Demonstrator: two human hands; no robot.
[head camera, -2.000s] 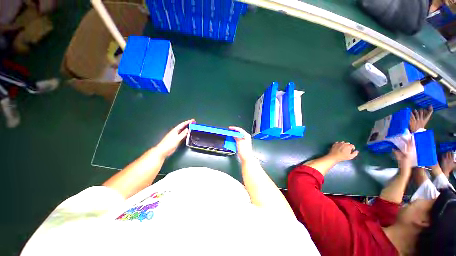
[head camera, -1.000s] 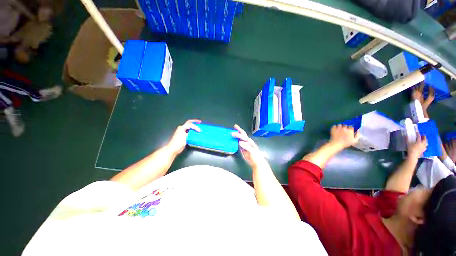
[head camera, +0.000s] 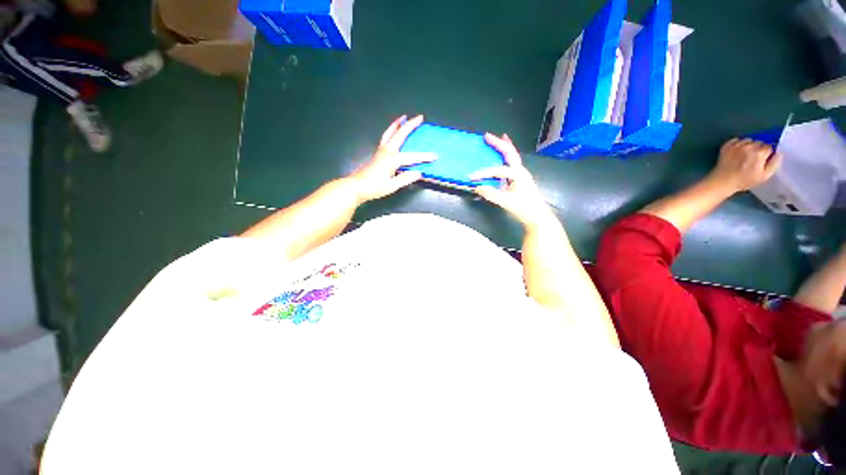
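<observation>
A blue carton (head camera: 455, 153) lies between my hands near the bench's front edge, with its blue face up and no flap standing. My left hand (head camera: 394, 165) holds its left end, fingers spread over the top. My right hand (head camera: 508, 178) holds its right end, with fingers on the top face. Its underside is hidden. Two open cartons (head camera: 608, 93) stand side by side to the right, with blue lids upright and white contents partly showing.
Closed blue cartons (head camera: 301, 20) sit at the bench's far left. A brown box (head camera: 206, 42) is on the floor beyond. At right, a person in a red sleeve (head camera: 640, 269) holds a carton with white flaps (head camera: 805, 172). Another person's shoes are at upper left.
The carton between my hands had its lid raised two seconds ago; it is now flat on top. My fingers have moved further over its top face. The view has shifted, and everything sits higher.
</observation>
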